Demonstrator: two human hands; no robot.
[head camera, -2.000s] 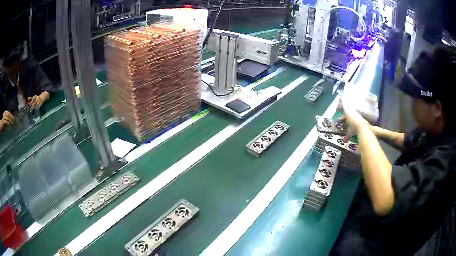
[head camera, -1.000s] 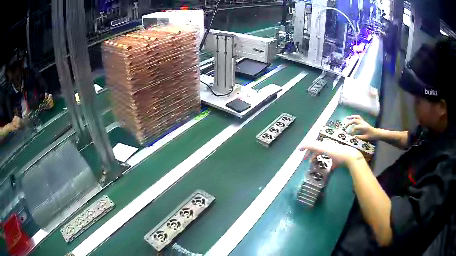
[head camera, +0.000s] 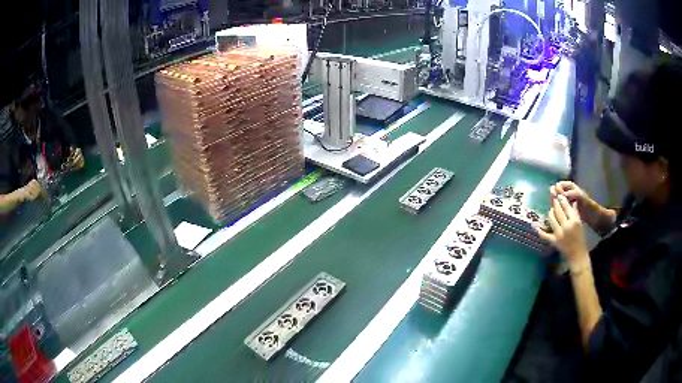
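Neither of my hands is in the picture. Nearest in front of me, a silver four-position plate (head camera: 296, 315) with round dark openings lies slantwise on the green belt (head camera: 224, 329). A second plate (head camera: 426, 189) lies farther up the belt, and a small one (head camera: 482, 129) lies farther still. On the far lane, one plate (head camera: 103, 356) is at the lower left and another (head camera: 324, 188) lies beside the bench device. A stack of plates (head camera: 455, 254) stands at the right, with another stack (head camera: 516, 213) just behind it.
A neighbouring worker (head camera: 628, 247) on the right holds both hands together beside the rear stack. Another person (head camera: 41, 157) is opposite at far left. A tall copper-coloured tray pile (head camera: 235, 135), a bench device (head camera: 340, 112), metal posts (head camera: 123, 135) and a red bin (head camera: 30, 355) stand across the belt.
The far-lane plate moved down and left; the middle-lane plates shifted up and right. Another far-lane plate now shows by the device. The neighbour's hands left the stacks and came together; the near stack sits turned.
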